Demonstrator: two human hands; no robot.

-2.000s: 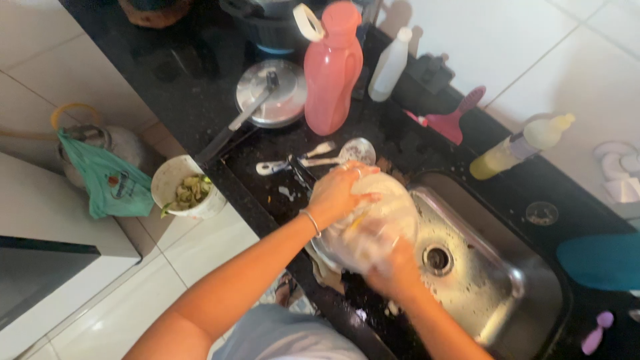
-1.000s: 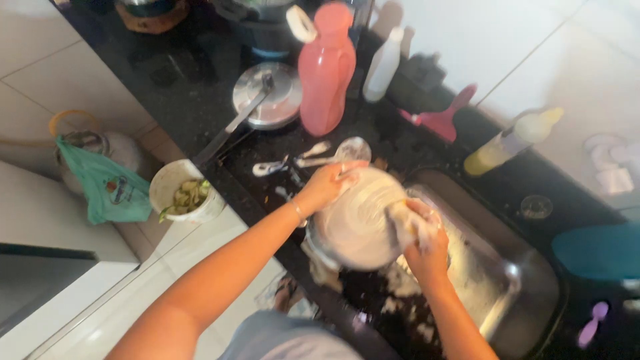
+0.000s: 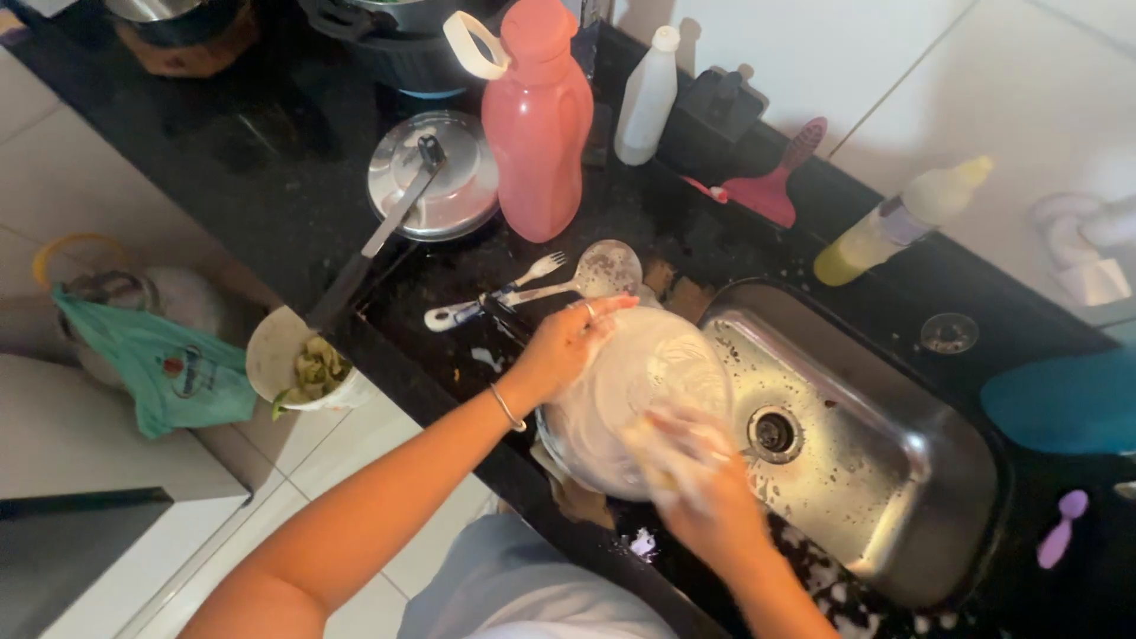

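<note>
A round, pale bowl or dish [image 3: 626, 382], coated in soapy foam, is tilted over the counter at the left edge of the sink [image 3: 852, 444]. My left hand [image 3: 568, 346] grips its upper left rim. My right hand [image 3: 701, 479], blurred and covered in suds, presses a yellowish sponge [image 3: 652, 453] to the dish's surface. Beyond my left hand lie a skimmer or large spoon [image 3: 608, 269], a fork [image 3: 540, 267] and other utensils with soap on them. Some dishes under the foamy one are mostly hidden.
Behind stand a pink bottle [image 3: 539, 133], a white bottle [image 3: 647, 98], a pan lid [image 3: 435, 177] and a dish soap bottle [image 3: 896, 222]. A pink squeegee [image 3: 781, 182] lies by the wall. On the right are a blue item [image 3: 1061, 399] and a purple spoon [image 3: 1062, 530]. A scrap bucket [image 3: 275, 359] stands lower left.
My right hand has moved from the dish's right rim to its lower right part, with the sponge in it. My left hand stays at the upper left rim.
</note>
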